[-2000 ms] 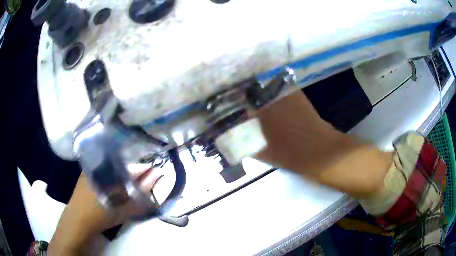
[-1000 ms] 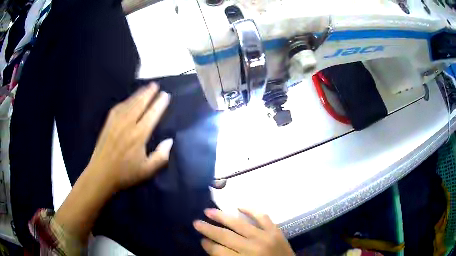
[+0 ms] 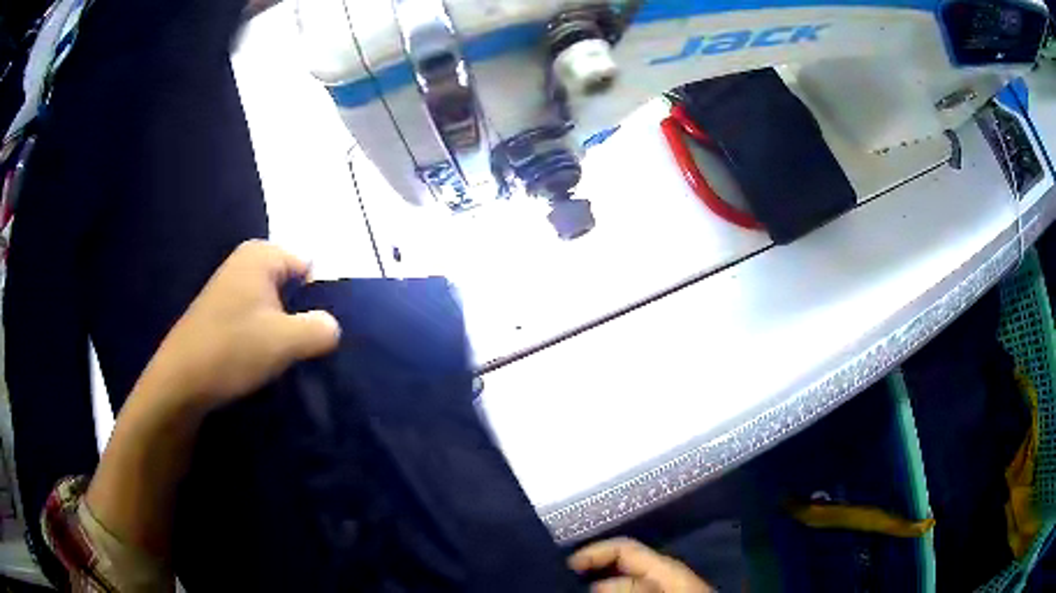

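A dark navy fabric panel (image 3: pixel 394 429) lies over the front left of the white machine table and hangs over its front edge. Its top edge is in front of the needle area, apart from the presser foot (image 3: pixel 446 183). My left hand (image 3: pixel 249 324) grips the panel's upper left corner between thumb and fingers. My right hand (image 3: pixel 637 568) is at the bottom edge of the picture, partly cut off, with its fingers at the panel's lower right edge. The white Jack sewing machine head (image 3: pixel 764 41) stands behind.
More dark fabric (image 3: pixel 162 151) lies along the left. A red loop handle (image 3: pixel 706 174) lies under the machine arm, partly covered by a black flat object (image 3: pixel 770 151). A green mesh basket (image 3: pixel 1025 313) with dark pieces and a yellow strip (image 3: pixel 863 518) is at the lower right.
The panel has come away from the needle area towards me. My left hand has gone from flat on the fabric to gripping its corner. My right hand has moved lower and right.
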